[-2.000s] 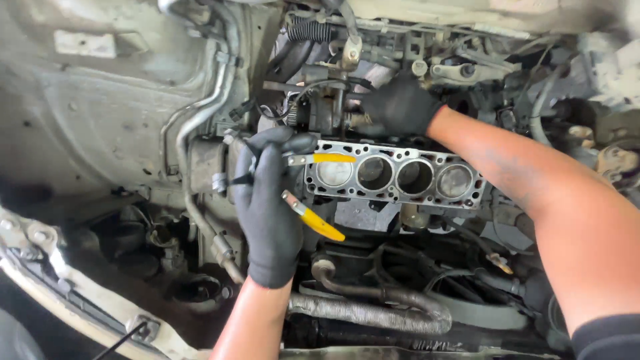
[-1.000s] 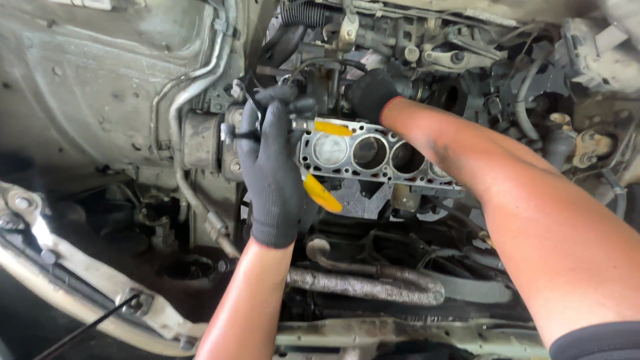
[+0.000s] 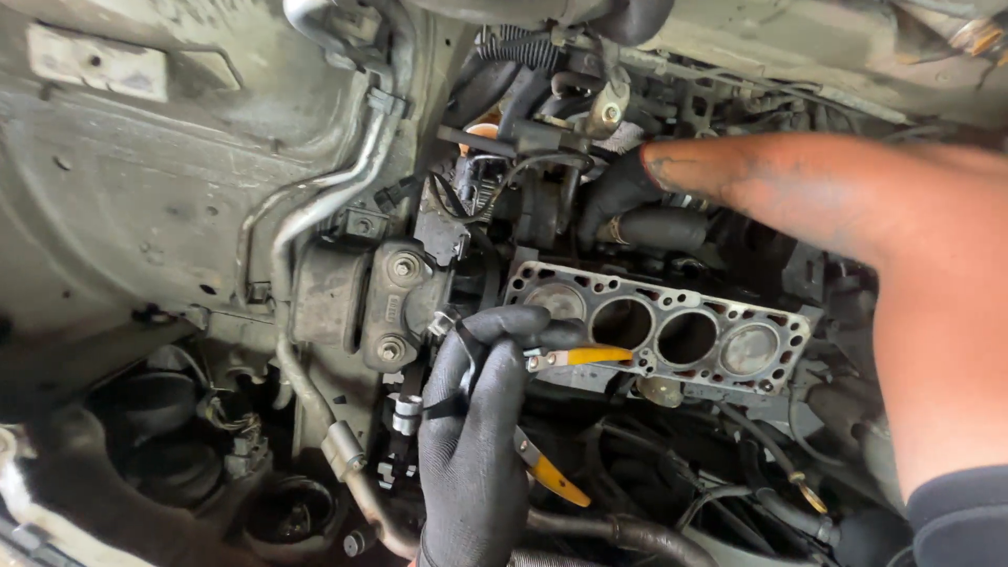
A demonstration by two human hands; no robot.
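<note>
My left hand (image 3: pixel 480 433), in a dark glove, grips a hand tool with yellow handles (image 3: pixel 598 356) spread apart; its jaw end is mostly hidden by the fingers. It is over the left end of the engine block (image 3: pixel 685 299), whose deck shows cylinder bores and pistons. My right hand (image 3: pixel 618 189), gloved too, reaches behind the block beside a short black rubber hose (image 3: pixel 661 228) with a clamp on its end. Its fingers are hidden among the parts, so what they touch does not show.
An engine mount (image 3: pixel 394 307) with two bolts is left of the block. Metal pipes (image 3: pixel 299 220) run down the inner wing panel (image 3: pixel 157 181). Black corrugated tubing (image 3: pixel 516 47) lies at the top, and a curved pipe (image 3: pixel 622 531) crosses below the block.
The view has shifted closer. My right forearm now comes in from the right more level, its hand still behind the block. My left hand keeps the yellow-handled tool.
</note>
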